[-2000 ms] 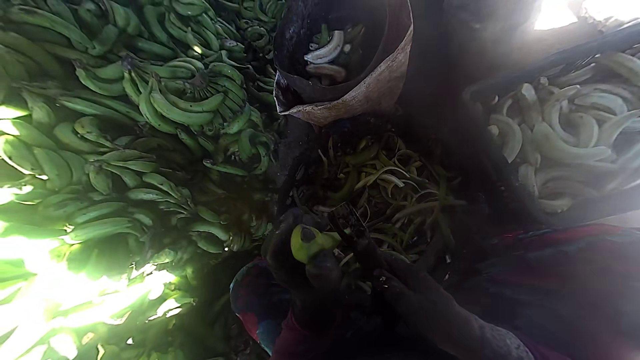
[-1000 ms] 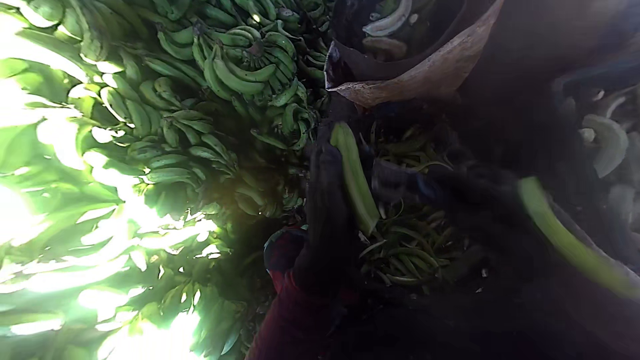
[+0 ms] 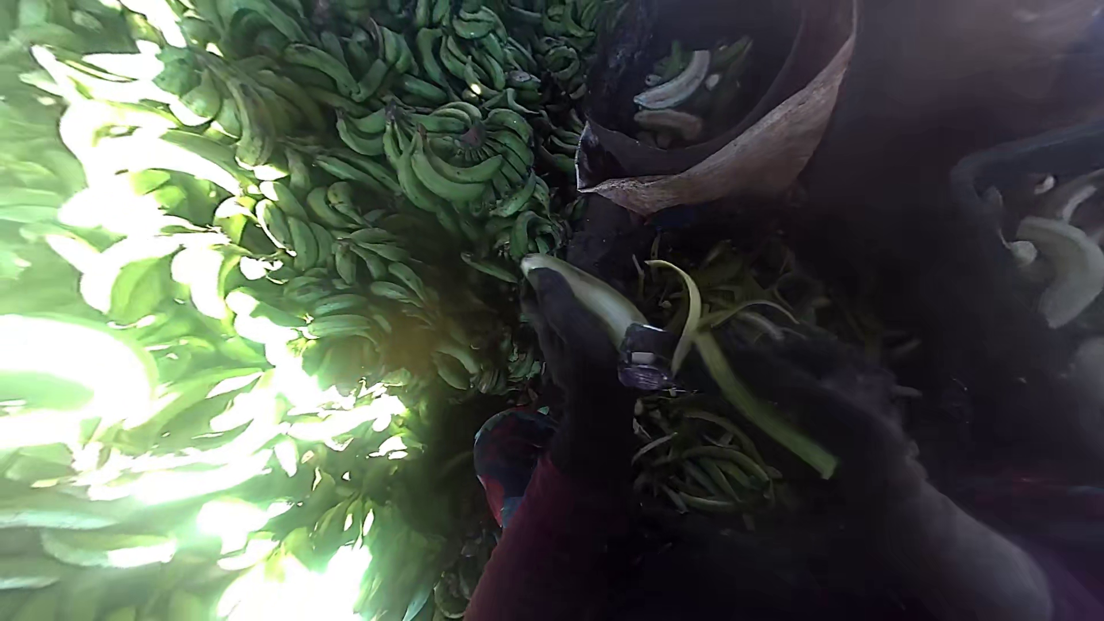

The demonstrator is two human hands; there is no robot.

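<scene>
My left hand (image 3: 565, 332) grips a partly peeled green banana or plantain (image 3: 604, 302), whose pale upper end points up and left. At its lower end is a dark peeling tool (image 3: 647, 358), with strips of green peel (image 3: 763, 414) curling and hanging beside it. My right hand (image 3: 802, 371) is in deep shadow just right of the tool; its fingers are too dark to make out, and I cannot tell its grip. Loose peels (image 3: 716, 461) lie in a heap beneath both hands.
A large pile of green banana bunches (image 3: 457, 164) fills the left, partly in glaring sun. Ahead stands an open container with a torn brown rim (image 3: 733, 168), holding peeled fruit (image 3: 677, 82). At the right edge, a dark crate (image 3: 975, 164) holds more peeled fruit (image 3: 1061, 250).
My right hand has come back from the right to beside my left. The fruit in my left hand, green-skinned a second ago, now shows pale flesh. The view has swung since the first frame.
</scene>
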